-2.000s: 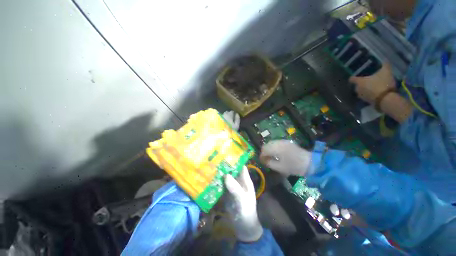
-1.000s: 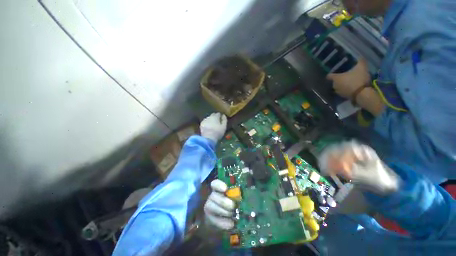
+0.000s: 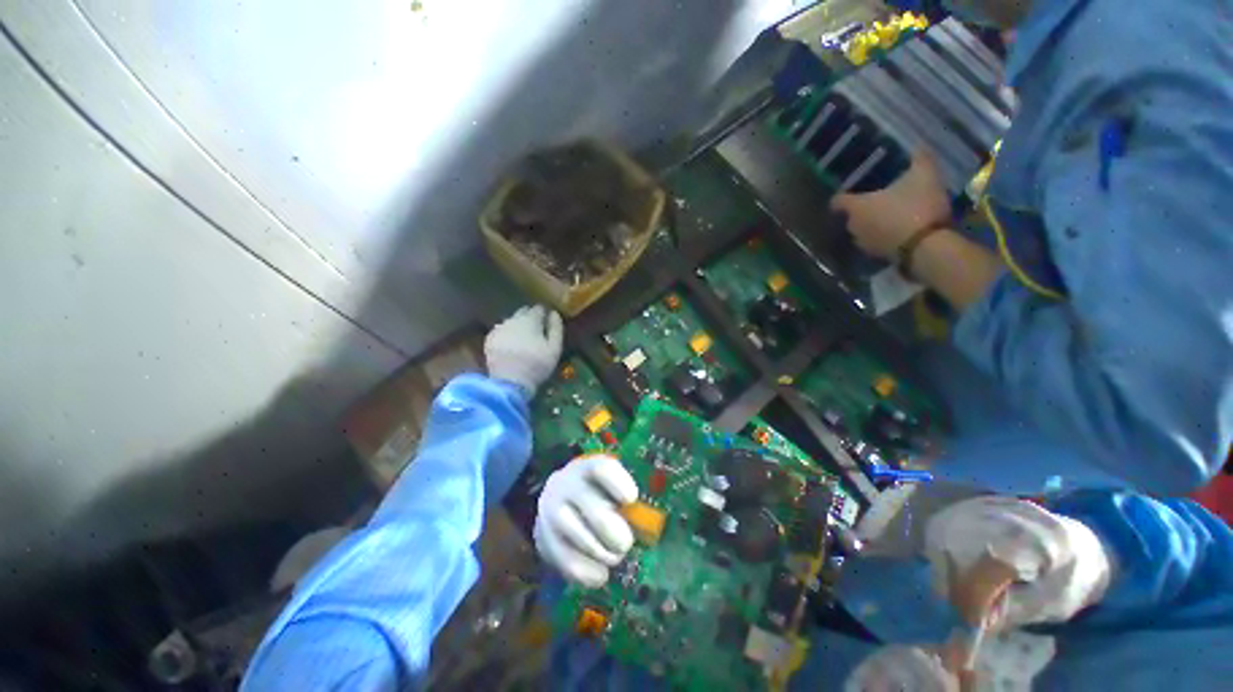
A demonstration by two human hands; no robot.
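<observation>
My right hand (image 3: 584, 521), in a white glove, grips the left edge of a large green circuit board (image 3: 717, 541). The board's component side faces up, with dark, white and orange parts and some yellow tape at its lower right. My left hand (image 3: 525, 345), also white-gloved with a blue sleeve, is above and left of the board, at the corner of a black divided tray (image 3: 751, 399). Its fingers look curled; whether they hold the tray edge or anything else cannot be told. Several green boards lie in the tray compartments.
An open tan carton (image 3: 575, 284) with dark bits stands behind the tray. A brown box (image 3: 392, 419) is left of my left hand. At right, a person in blue holds a grey finned assembly (image 3: 933, 102); gloved hands (image 3: 1014, 554) work at lower right. A pale wall is at left.
The board showed its yellow-taped side at first and now shows its component side. My left hand has left the board and rests at the tray corner. The gloved hands at right moved lower.
</observation>
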